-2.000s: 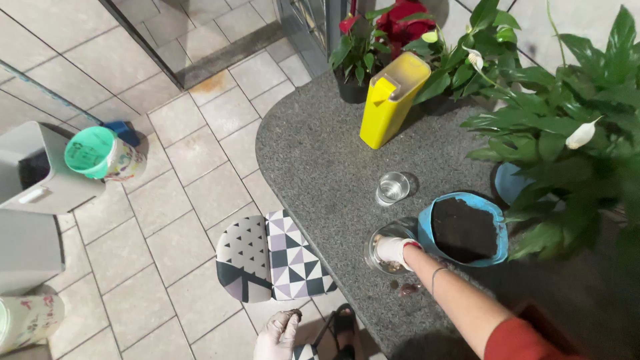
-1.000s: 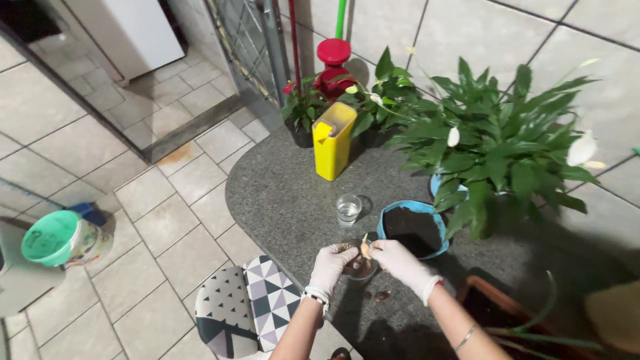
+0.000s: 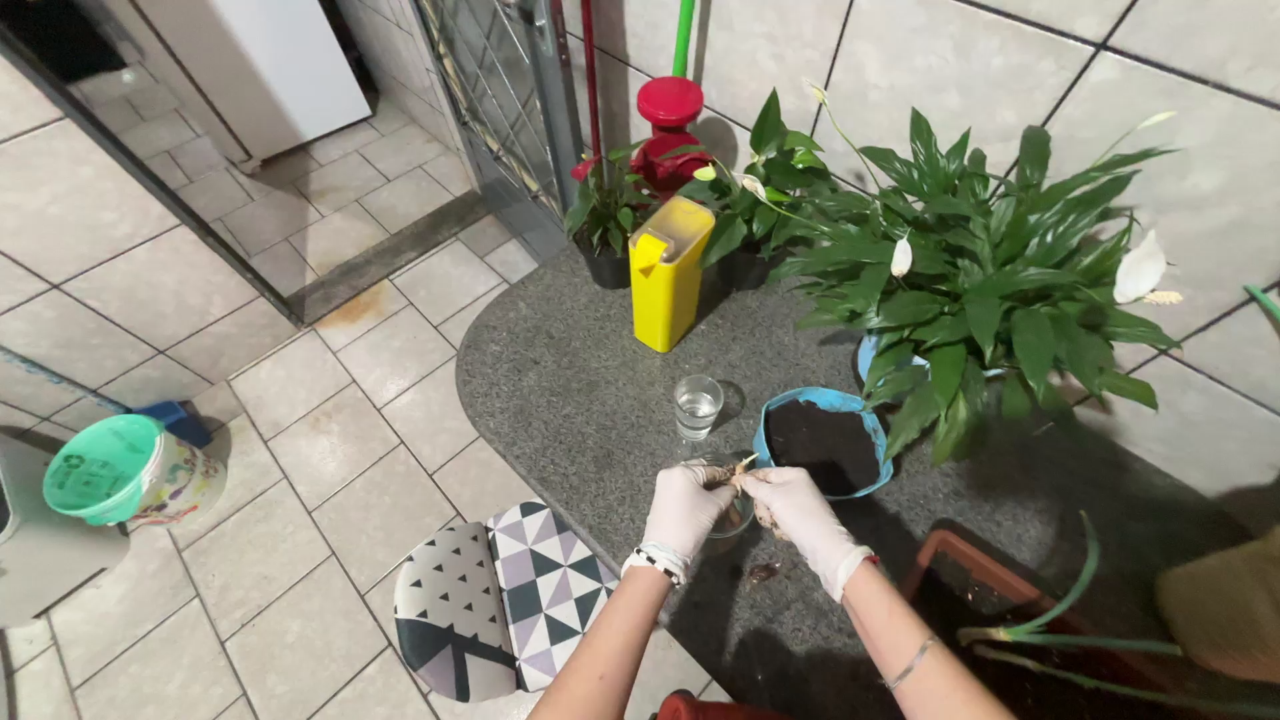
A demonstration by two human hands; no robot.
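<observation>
My left hand (image 3: 688, 510) and my right hand (image 3: 800, 515), both in soiled white gloves, meet above a glass bowl (image 3: 732, 518) and pinch a small sprouting bulb (image 3: 741, 472) between their fingertips. A pale shoot points up from it. The fingers partly hide the bowl and its contents. Brown peelings (image 3: 763, 572) lie on the granite counter by my right hand. Just beyond my hands stands a glass of clear liquid (image 3: 697, 408). To its right is a blue-rimmed container of dark soil (image 3: 822, 442).
A yellow plastic container (image 3: 670, 285) stands near potted plants and a large peace lily (image 3: 985, 280). At the lower right is a brown planter (image 3: 975, 570) with long green leaves. A patterned chair (image 3: 505, 600) touches the counter's left edge. A green-rimmed bucket (image 3: 130, 470) is on the floor.
Two seconds ago one hand was in the glass bowl and the other was low, away from the counter. Both hands have since come together over the bowl at the bulb. The view has shifted.
</observation>
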